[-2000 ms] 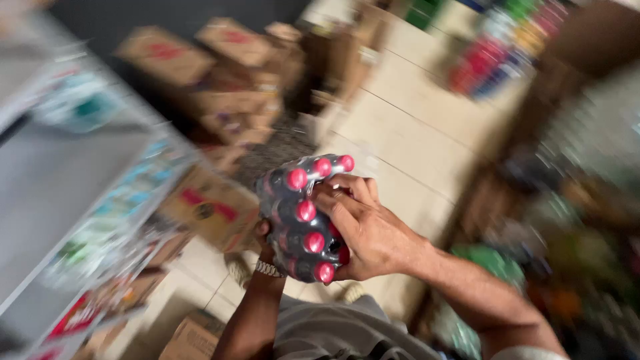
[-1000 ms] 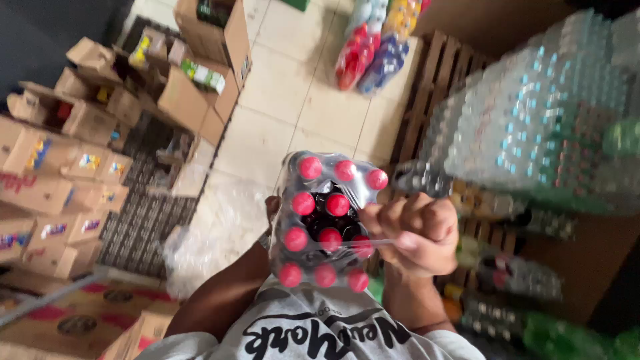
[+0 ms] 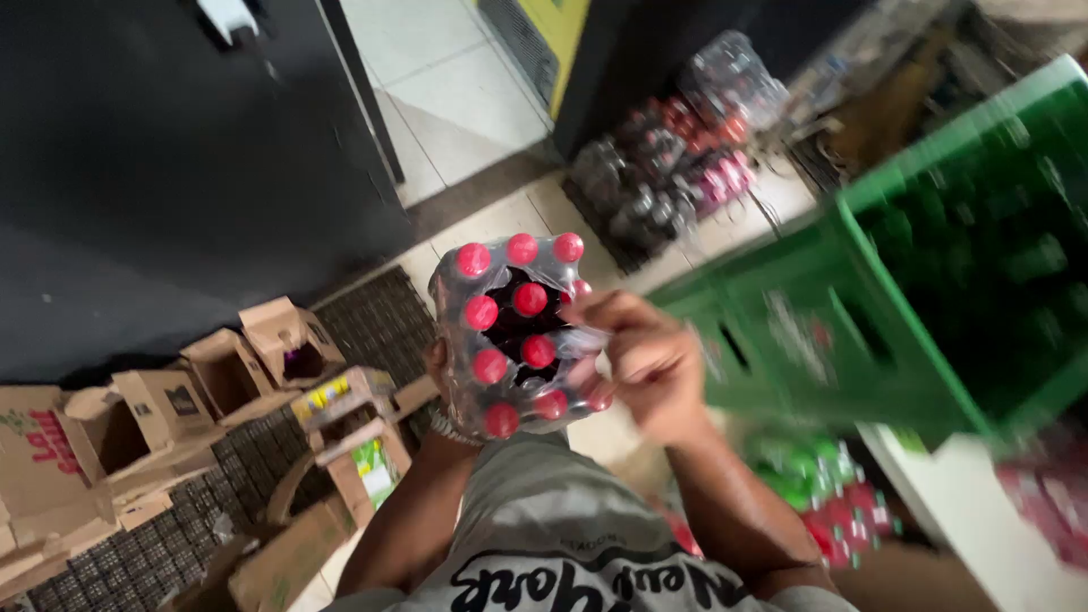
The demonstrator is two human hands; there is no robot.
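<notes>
A shrink-wrapped pack of dark soda bottles with red caps [image 3: 489, 366] is held up in front of my shirt. Its clear plastic film is torn over the middle, baring dark bottles. My left hand [image 3: 437, 374] grips the pack's left side, mostly hidden behind it, with a metal watch at the wrist. At the right side, my right hand [image 3: 650, 361] is blurred, its fingers bent and pinching the loose clear film [image 3: 585, 342] at the edge of the tear.
Open cardboard boxes [image 3: 225, 374] line the lower left on black plastic grating [image 3: 374, 327]. Green plastic crates [image 3: 790, 323] stand at right. Wrapped bottle packs [image 3: 663, 170] sit on the floor beyond, beside a doorway. A dark panel [image 3: 187, 153] fills the upper left.
The view has turned strongly, from shelves and bottle stacks to a doorway and green crates. The film over the pack's middle is open wider than two seconds ago. The right hand remains at the pack.
</notes>
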